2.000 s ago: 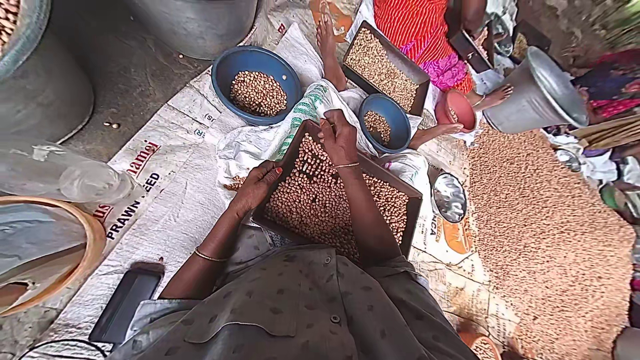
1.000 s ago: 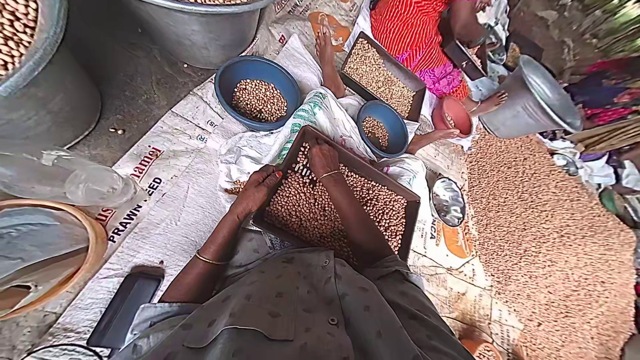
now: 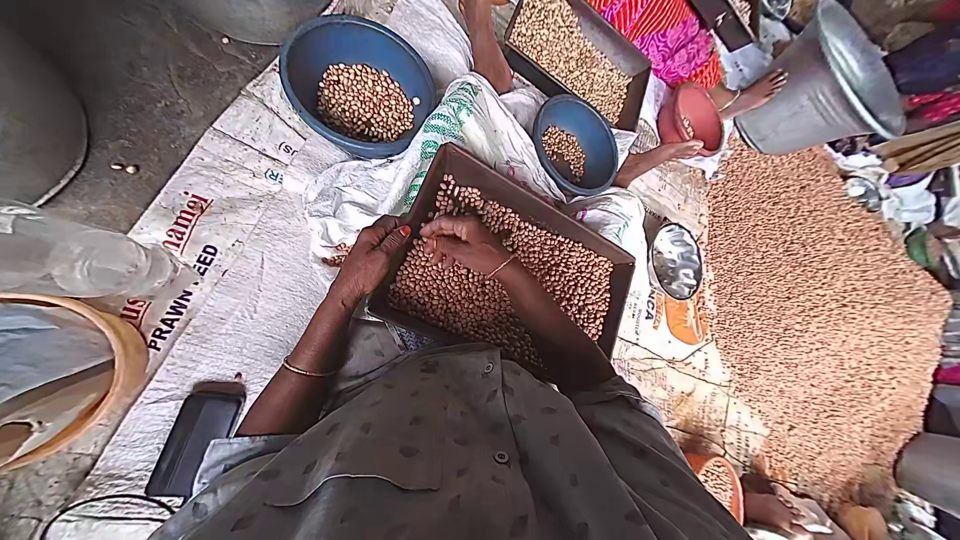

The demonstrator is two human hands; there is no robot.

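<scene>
A brown rectangular tray (image 3: 525,199) full of small tan nuts or seeds (image 3: 566,274) rests tilted on my lap. My left hand (image 3: 367,259) grips the tray's left rim, thumb on the edge. Over the nuts near the tray's upper left is my right hand (image 3: 465,244), its fingers bent; whether a nut is between them cannot be told. Beyond the tray stand a large blue bowl (image 3: 300,71) and a smaller blue bowl (image 3: 547,112), both part filled with nuts. White woven sacking (image 3: 352,195) lies under and beside the tray.
Another person's leg and foot (image 3: 664,161) lie near a red bowl (image 3: 690,112) and a second nut tray (image 3: 637,82). Right are a metal bucket (image 3: 795,97), a shiny dish (image 3: 676,261) and a wide spread of nuts (image 3: 817,300). Left are a plastic bottle (image 3: 82,255), an orange-rimmed tub (image 3: 131,360) and a black tray (image 3: 195,435).
My right hand has shifted within the tray, from lower among the nuts a second ago to its upper left, nearer my left hand. My left hand stays at the rim.
</scene>
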